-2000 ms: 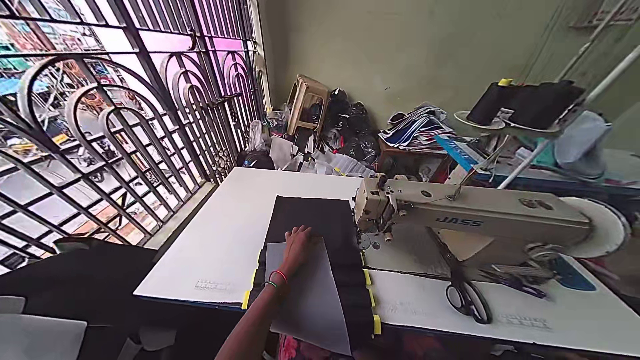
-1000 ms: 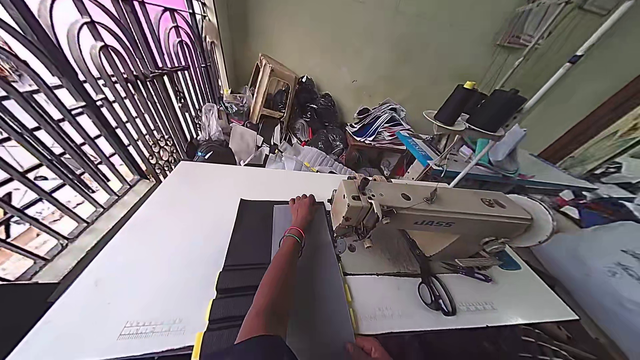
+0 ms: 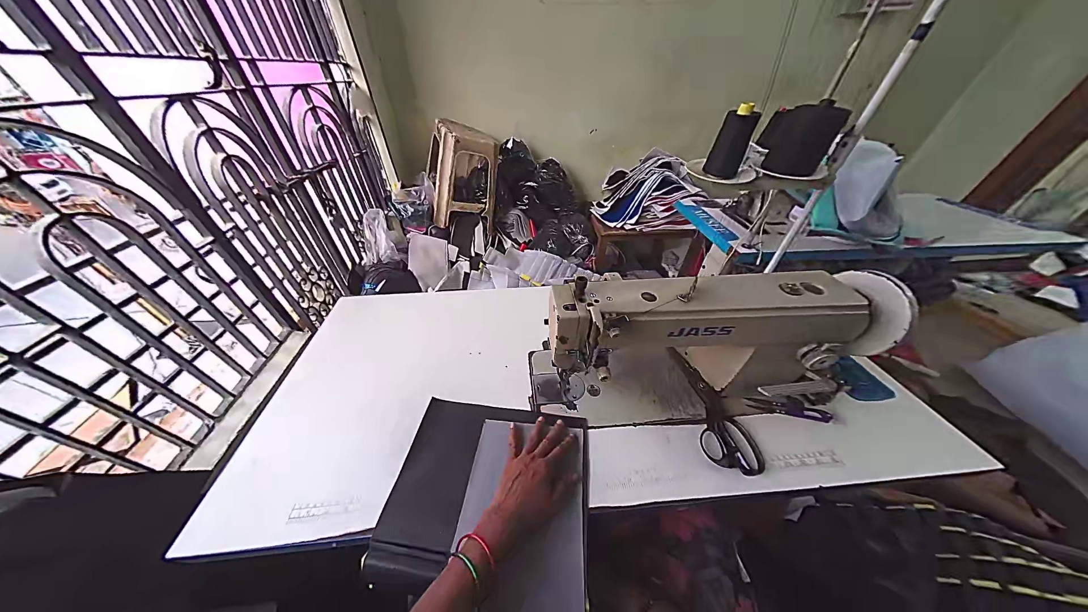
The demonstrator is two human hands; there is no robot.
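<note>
My left hand lies palm down, fingers spread, on a translucent grey sheet, with a red and a green bangle at the wrist. The sheet rests over black fabric at the table's front edge, and the right edges of both run close together. Beyond and to the right of the fingers stands a beige sewing machine, its needle area beside the fabric's far right corner. My right hand is not in view. The lower ends of the sheet and fabric run out of the frame.
Black-handled scissors and a small purple-handled tool lie on the white table by the machine. Black thread cones stand behind. A metal window grille is at left; a stool and bags are against the wall.
The black fabric and sheet sit nearer the front edge than a second ago, and my left hand has moved nearer with them. My right hand, at the bottom edge then, has left the view.
</note>
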